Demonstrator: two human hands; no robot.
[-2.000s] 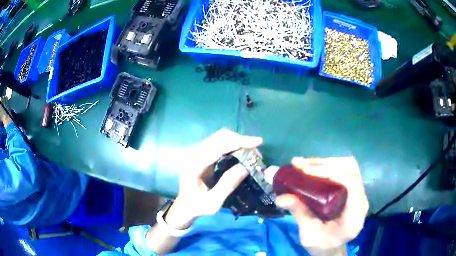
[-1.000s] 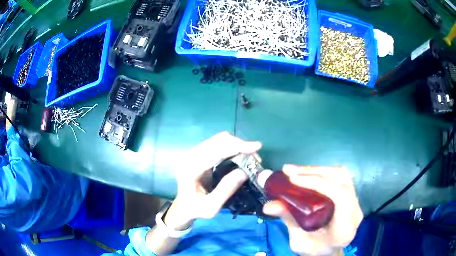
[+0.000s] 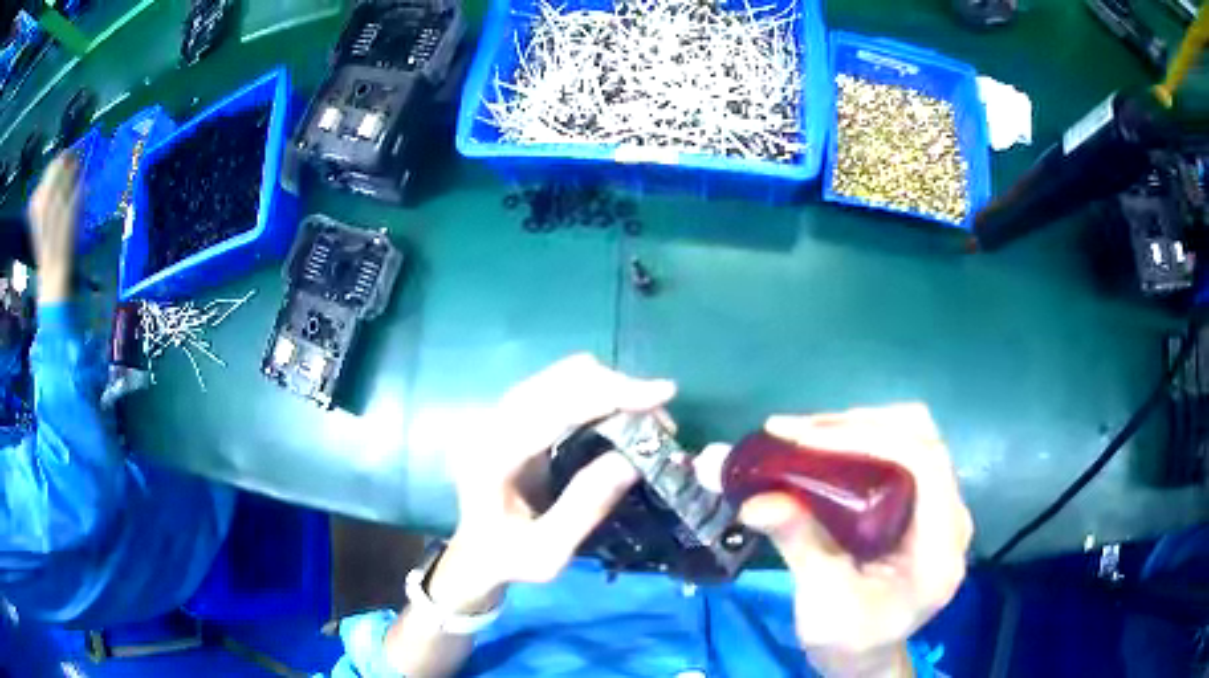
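My left hand [image 3: 537, 464] holds a black housing [image 3: 663, 530] with a paler metallic end edge, tilted low in front of my body. My right hand [image 3: 882, 530] grips a dark red bottle [image 3: 829, 493]. The bottle lies nearly level, and its pale collar points left at the housing's edge. The thin tip is too blurred to tell whether it touches. My fingers cover part of the housing.
A large blue bin of white leads [image 3: 650, 80], a small bin of brass fasteners [image 3: 902, 146], black rings [image 3: 570, 209], a small dark fitting [image 3: 642, 276], housings [image 3: 332, 305] at left, an electric screwdriver [image 3: 1074, 172] at right. A neighbour's arm [image 3: 60, 331] reaches at far left.
The bottle has moved slightly right and up from the housing compared with a second ago. The housing has tilted a little. The neighbour's arm has reached up towards the left bins.
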